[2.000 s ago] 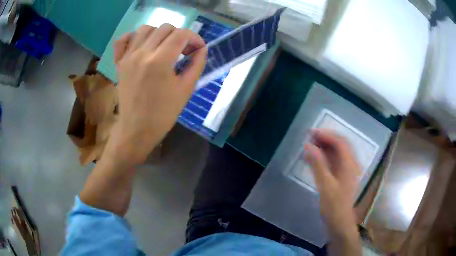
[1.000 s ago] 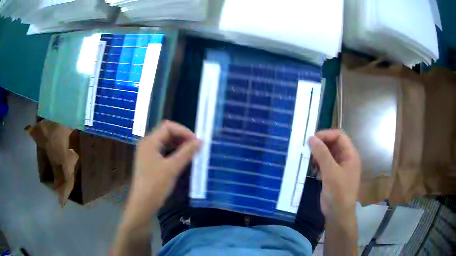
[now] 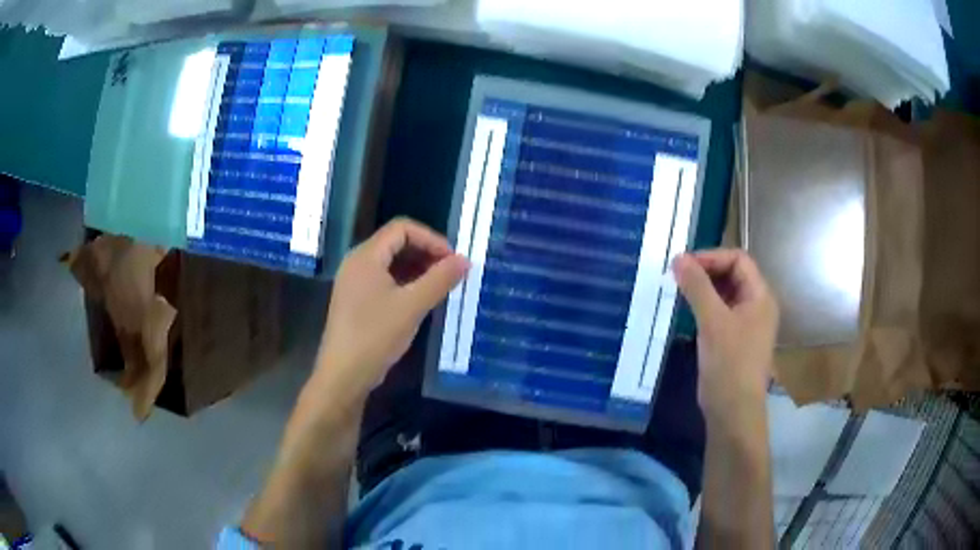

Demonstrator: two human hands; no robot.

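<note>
A solar cell array (image 3: 570, 258), dark blue with pale cross lines and a white strip down each long side, lies over a greyish film-and-glass layer (image 3: 434, 376) that shows as a border around it. My left hand (image 3: 392, 295) pinches the array's left edge at the white strip. My right hand (image 3: 733, 312) has thumb and finger at the right edge by the other white strip. The stand under the layers is hidden.
A cell array pile (image 3: 253, 150) lies on a pale-green glassy board at left. White sheet stacks (image 3: 613, 38) line the far edge. Glass (image 3: 801, 231) on kraft paper (image 3: 897, 247) is at right, above a wire rack (image 3: 930, 473). A cardboard box (image 3: 220, 322) stands lower left.
Two seconds ago my left hand lifted the array off the left pile. Both hands then held it in front of me. Now it has come down over the greyish layer, aligned within its border.
</note>
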